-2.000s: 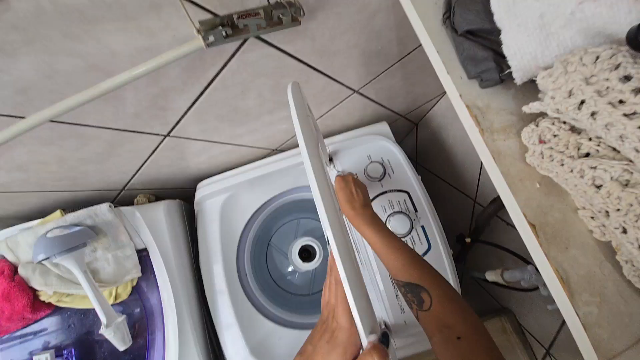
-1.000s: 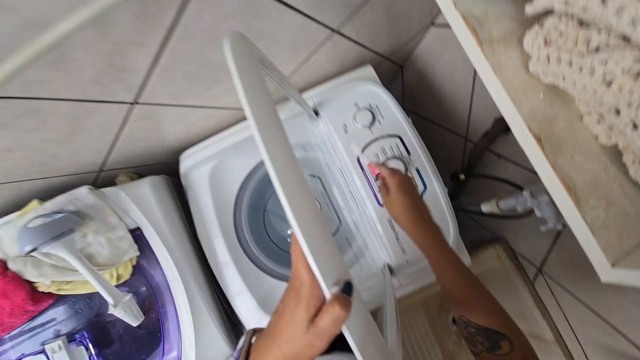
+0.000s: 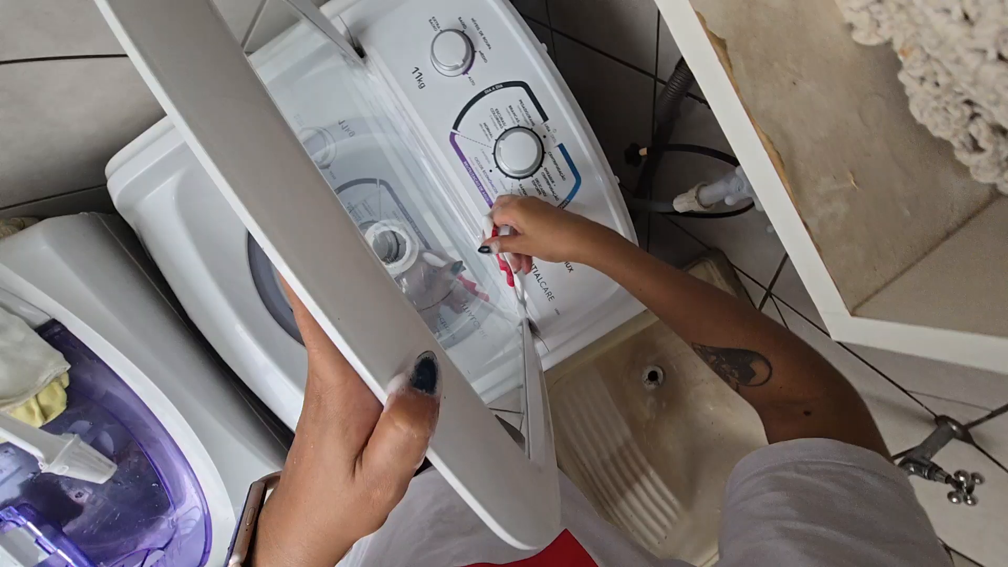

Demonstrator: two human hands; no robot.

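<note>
A white top-load washing machine (image 3: 583, 315) stands with its glass-windowed lid (image 3: 260, 134) raised. My left hand (image 3: 354, 425) grips the lid's near edge, thumb on the outer rim and fingers behind it. In my right hand (image 3: 528, 232) is a small red-and-white brush (image 3: 504, 264), held at the seam between the lid hinge and the control panel. Some white foam shows on the fingers. Just above that hand is the large program knob (image 3: 519, 152); a smaller knob (image 3: 452, 52) lies farther up the panel. The brush's bristles are hard to make out.
A ribbed laundry sink (image 3: 654, 441) adjoins the washer at the lower right, near a metal tap (image 3: 961, 487). Hoses (image 3: 669, 102) run behind. A white-edged shelf (image 3: 787, 236) holds knitted fabric (image 3: 937, 71). At left stands another machine with a purple lid (image 3: 102, 472), cloths (image 3: 27, 362) on it.
My right hand has moved from beside the large knob down to the seam near the lid's hinge. My left hand still holds the lid. The view is now closer.
</note>
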